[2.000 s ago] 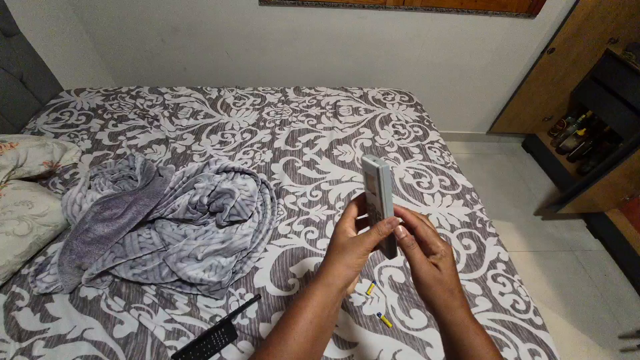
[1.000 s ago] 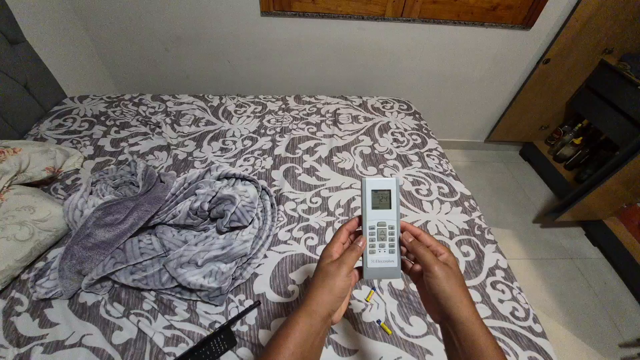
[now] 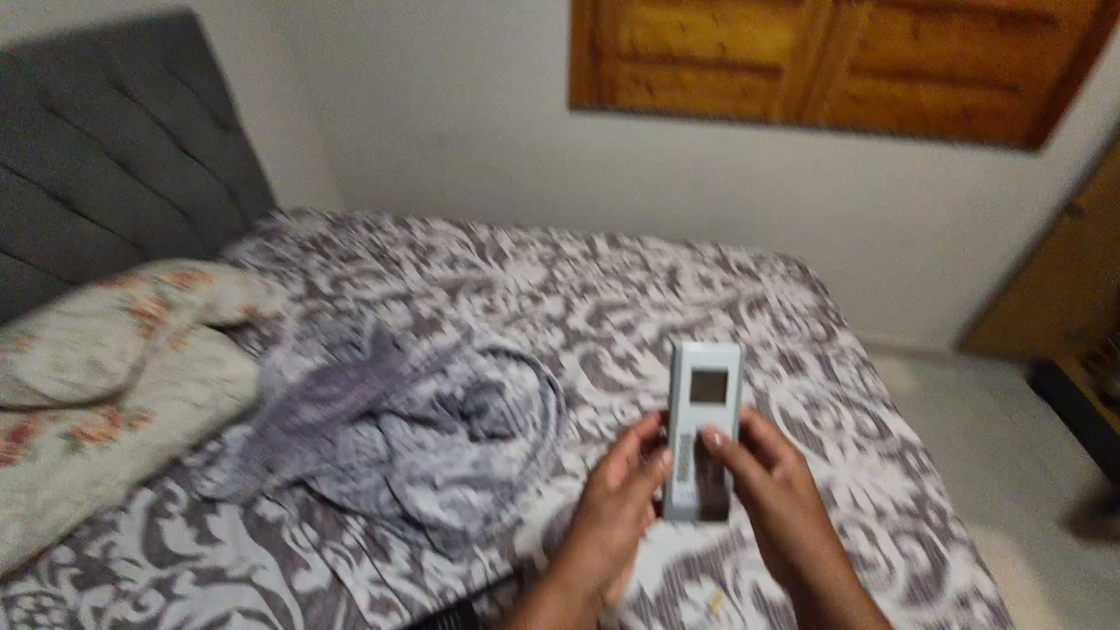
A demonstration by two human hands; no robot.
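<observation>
A grey and white air-conditioner remote control [image 3: 705, 416] is held upright above the bed, its small screen and buttons facing me. My left hand [image 3: 619, 494] grips its left side. On the other side, my right hand [image 3: 774, 477] holds the edge, with the thumb over the button area. Below the hands, a small yellow item [image 3: 717, 600], blurred, lies on the patterned bedsheet. Part of a black handset with keys [image 3: 451, 618] shows at the bottom edge, left of my left forearm.
A crumpled grey blanket [image 3: 420, 437] lies on the bed [image 3: 647, 289], beside floral pillows [image 3: 131, 367]. A grey upholstered headboard [image 3: 114, 149] stands at the left. Beyond are a wall and wooden shutters [image 3: 787, 61]; a wooden door panel [image 3: 1050, 254] is at the right.
The view has tilted up and turned left. The remote, edge-on in the earliest frame, now faces me. My right thumb has moved onto its front.
</observation>
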